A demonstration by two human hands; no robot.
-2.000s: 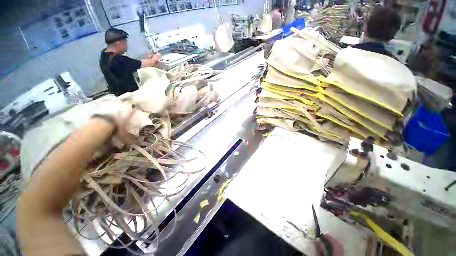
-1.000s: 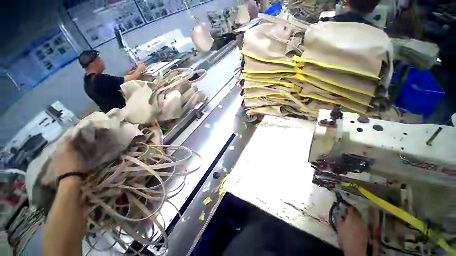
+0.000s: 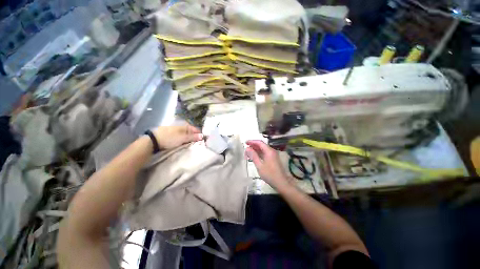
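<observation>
A beige canvas bag body [image 3: 205, 192] lies over the front edge of the machine bed, with webbing straps [image 3: 213, 241] hanging below. My left hand [image 3: 176, 137] pinches its upper edge beside a small whitish patch. My right hand [image 3: 266, 160] is at its upper right edge, fingertips close together; whether they grip the cloth is unclear. The sewing machine [image 3: 363, 100] stands to the right, its needle area [image 3: 284, 126] dark and blurred. Yellow binding tape [image 3: 337, 148] runs across the bed to the needle area. Dark-handled scissors [image 3: 301, 165] lie on the bed.
A stack of yellow-edged bags [image 3: 231, 52] stands behind the bed. A blue bin [image 3: 336, 51] and yellow thread cones [image 3: 388, 54] are behind the machine. Piled beige cloth and loose straps [image 3: 47, 226] lie at the left.
The view has turned right. My left hand has brought a bag body from the left pile to the machine bed. My right hand has let go of the scissors and moved to the cloth.
</observation>
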